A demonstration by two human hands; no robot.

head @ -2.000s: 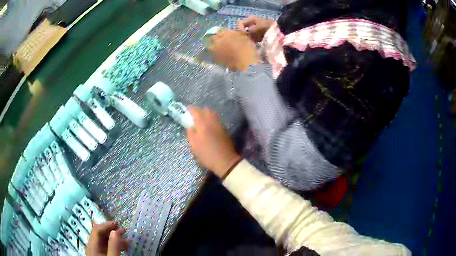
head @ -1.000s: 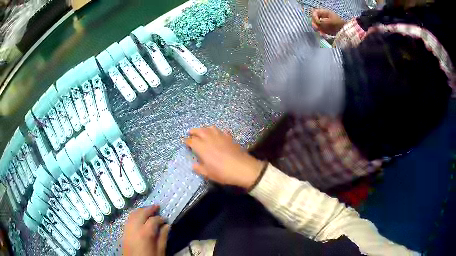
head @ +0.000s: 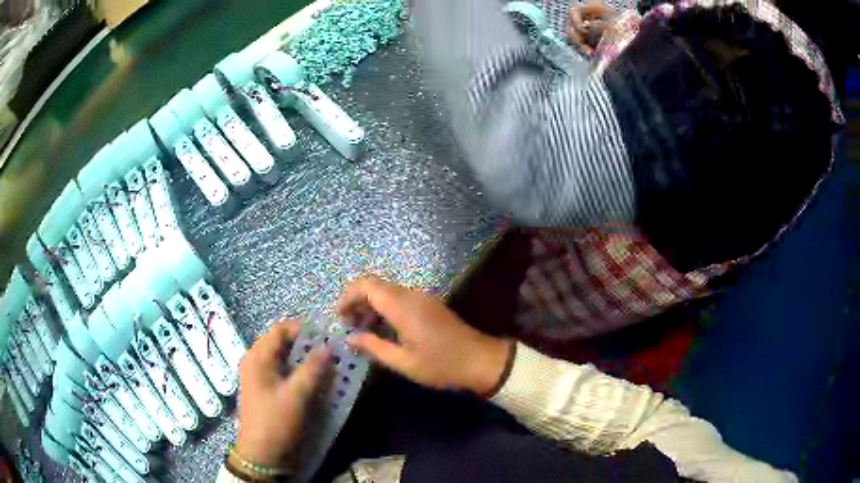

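Note:
A grey-lilac sheet with rows of dark dots point(head: 344, 377) lies at the near edge of the bench between my hands. My left hand point(head: 283, 391) is at its left side, with thumb and fingers bent near its upper part. My right hand point(head: 424, 340) is over its upper right, fingertips curled close to the sheet. Whether either hand pinches a small part is too blurred to tell. Teal and white handheld fans stand in close rows at the left point(head: 193, 330), their handles showing small openings and thin wires.
The bench has a shiny grey bumpy covering point(head: 311, 217). A heap of small teal parts point(head: 349, 38) lies at its far side. One fan point(head: 325, 118) lies angled at the row's end. A green conveyor belt point(head: 141, 61) runs beyond. A co-worker's striped sleeve point(head: 575, 141) reaches over the bench at right.
My right hand has let go of the fan it held two seconds ago and moved down to the dotted sheet. My left hand has moved up and right onto the sheet. The view has shifted.

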